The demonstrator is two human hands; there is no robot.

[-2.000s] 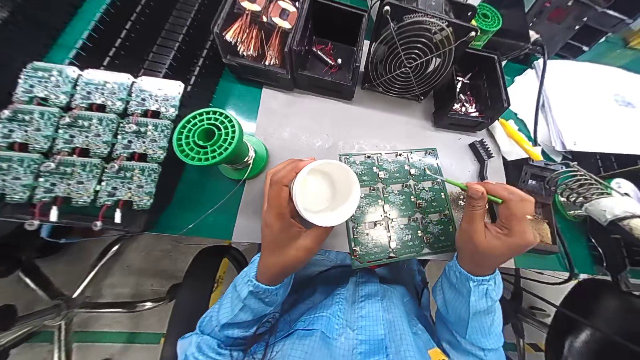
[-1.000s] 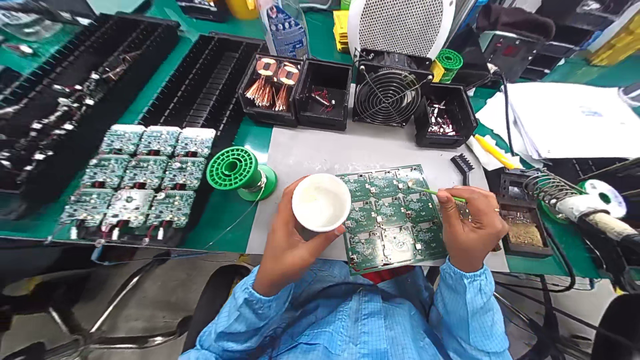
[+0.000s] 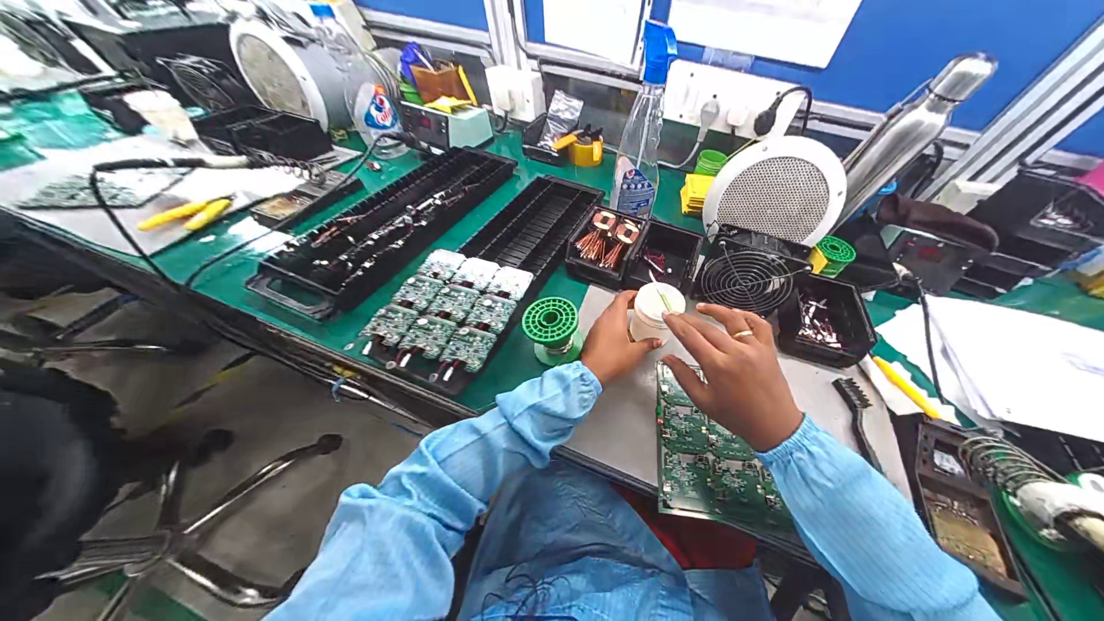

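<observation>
My left hand (image 3: 619, 341) is closed around a small white tub (image 3: 660, 302) near the back edge of the grey mat. Over the tub, my right hand (image 3: 733, 366) holds a thin green stick (image 3: 664, 299), whose pale end is at the tub's open top. Below my right hand lies a green panel of circuit boards (image 3: 707, 466), partly covered by that hand and sleeve. A green solder spool (image 3: 550, 326) stands just left of my left hand.
Assembled boards (image 3: 448, 310) sit on a black rack at left. Behind the tub are black bins with copper coils (image 3: 609, 237) and a fan (image 3: 746, 280). A black brush (image 3: 854, 405), soldering iron (image 3: 1044, 500) and yellow-handled tool (image 3: 906, 388) lie at right.
My right hand has moved with the green stick from the circuit board panel to the tub. The tub in my left hand is now beyond the panel's far edge. The view has swung widely.
</observation>
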